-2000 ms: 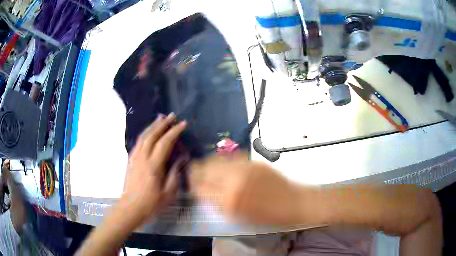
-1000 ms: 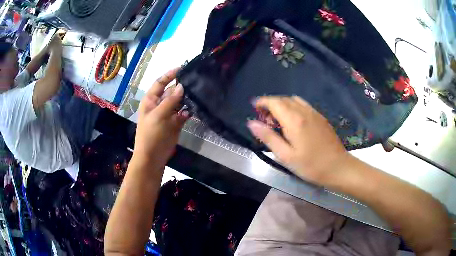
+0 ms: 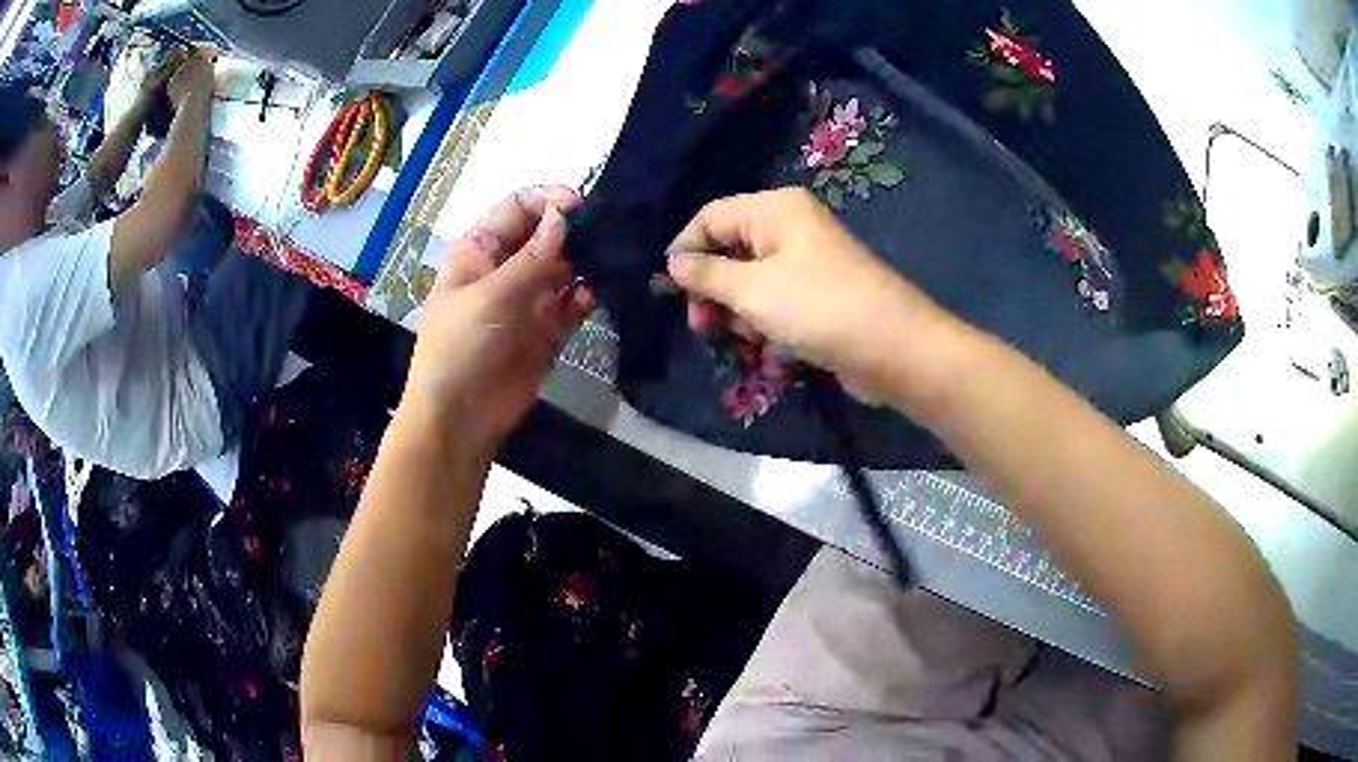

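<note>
A dark floral fabric panel (image 3: pixel 953 253) with red and pink roses lies spread on the white table in front of me. My left hand (image 3: pixel 507 290) pinches its left edge between thumb and fingers. My right hand (image 3: pixel 767 283) is a little to the right, over the panel, with thumb and fingers pinched on dark cloth of the same panel. A narrow dark strip (image 3: pixel 871 506) hangs from below my right hand over the table's front edge. What exactly lies between the right fingertips is hard to tell.
A measuring tape strip (image 3: pixel 976 536) runs along the front table edge. More floral cloth (image 3: pixel 574 625) hangs below the table. Orange, yellow and red loops (image 3: pixel 347 154) lie at upper left. Another person in a white shirt (image 3: pixel 112 350) sits at left. Part of the machine shows at far right.
The view has swung left since the oldest frame. Since one second ago, my right hand has moved left and up towards my left hand, its fingers closing on cloth. The dark strip now hangs down.
</note>
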